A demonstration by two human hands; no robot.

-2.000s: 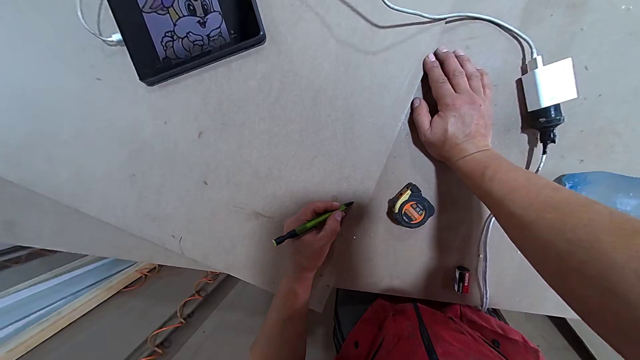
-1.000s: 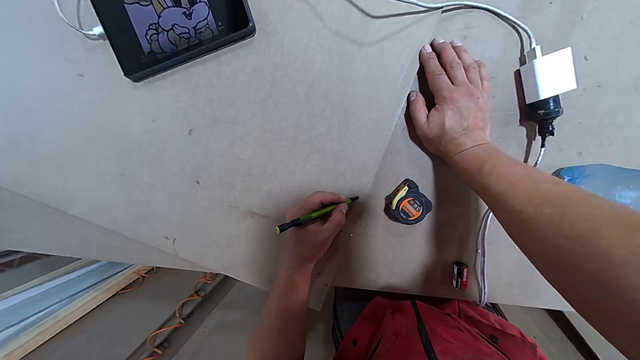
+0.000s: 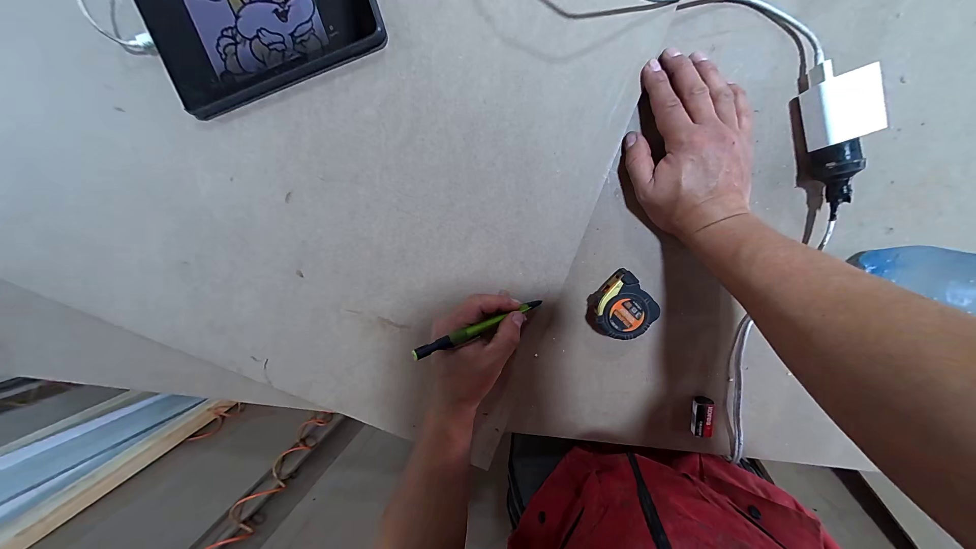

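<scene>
My left hand [image 3: 474, 351] holds a green and black marker pen [image 3: 479, 329], its dark tip near the seam between two overlapping sheets of brownish paper or board [image 3: 427, 191]. My right hand [image 3: 695, 152] lies flat, palm down, on the surface across that seam, holding nothing, its fingers slightly apart and pointing away. Between the two hands sits a black and orange tape measure [image 3: 625, 306]. A tablet [image 3: 290, 65] with a cartoon drawing on its screen lies at the top left.
A white charger [image 3: 835, 107] on a black socket, with white cables, lies right of my right hand. A blue plastic bottle [image 3: 926, 271] is at the right edge. A small battery [image 3: 702, 417] and red garment [image 3: 663, 499] are near the front edge. An orange cord [image 3: 278, 465] runs below, left.
The marker and my left hand have moved slightly to the right against the sheet. My right hand stays in place.
</scene>
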